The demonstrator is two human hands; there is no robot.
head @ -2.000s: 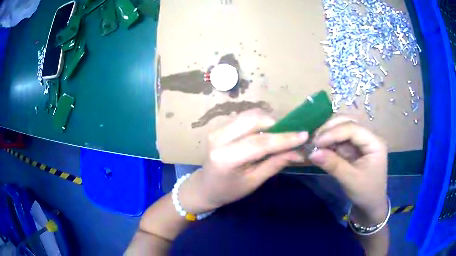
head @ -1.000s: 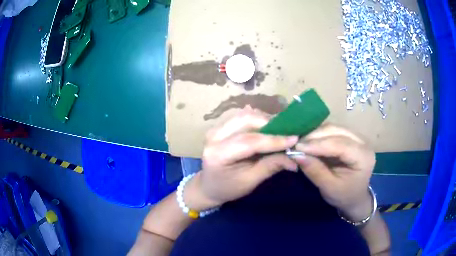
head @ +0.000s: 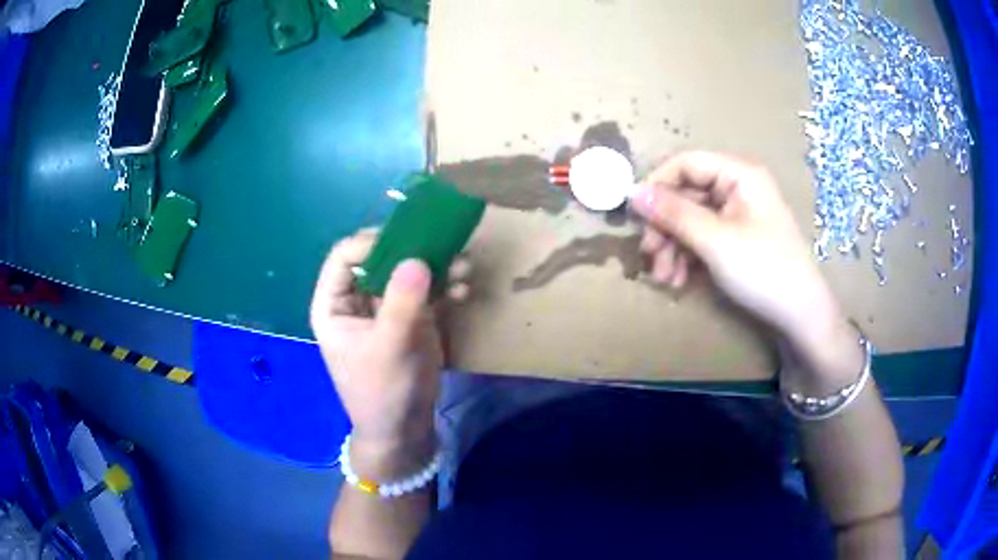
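My left hand holds a flat green plastic housing over the left edge of the cardboard. A small white pin shows at its upper left corner, and another light bit shows at its lower left edge. My right hand has thumb and index finger pinched at the right rim of a small white round pot with a red bit on its left side. A small whitish pin-like piece shows at these fingertips; its full shape is hidden.
Brown stains surround the pot on the cardboard. A large pile of silver-white pins lies at the right. Loose green housings, a smartphone and small white pieces lie at the left. A blue stool stands below the bench edge.
My hands, together around the housing before, have moved apart. My left hand has carried the housing left; my right hand has moved up to the pot.
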